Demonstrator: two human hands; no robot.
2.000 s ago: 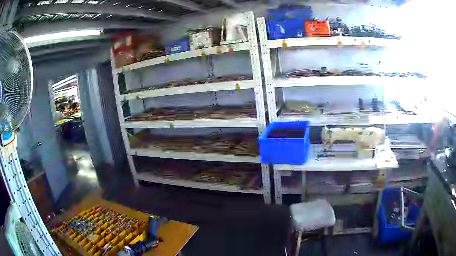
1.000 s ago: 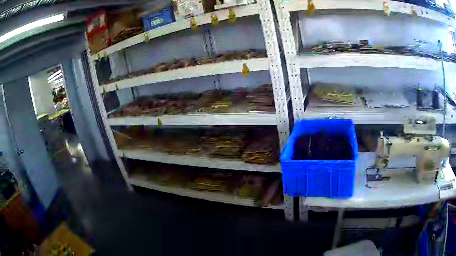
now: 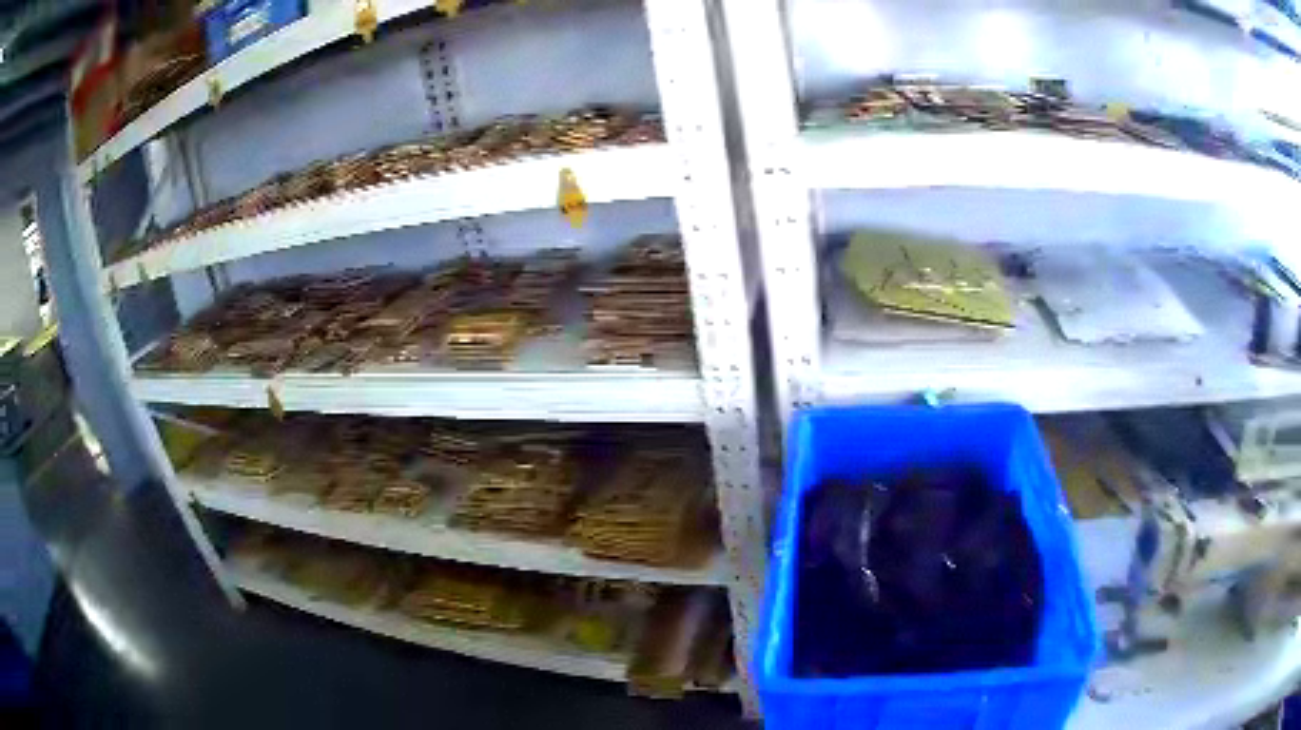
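Observation:
A blue plastic tote stands at the lower right, nearest in front of me, on the pale sewing table. Its lower end is cut off by the picture's bottom edge. A tangled heap of black pieces with thin whitish lines lies inside it. Neither my left hand nor my right hand is in view.
White slotted shelving holds stacks of flat brown boards. A yellowish board lies on the shelf behind the tote. A blurred cream sewing machine stands right of the tote. Dark floor shows at lower left.
The view has moved closer to the shelves and the tote, which now looks larger and lower. The stool and the yellow tray have left the picture. No hand has come into view.

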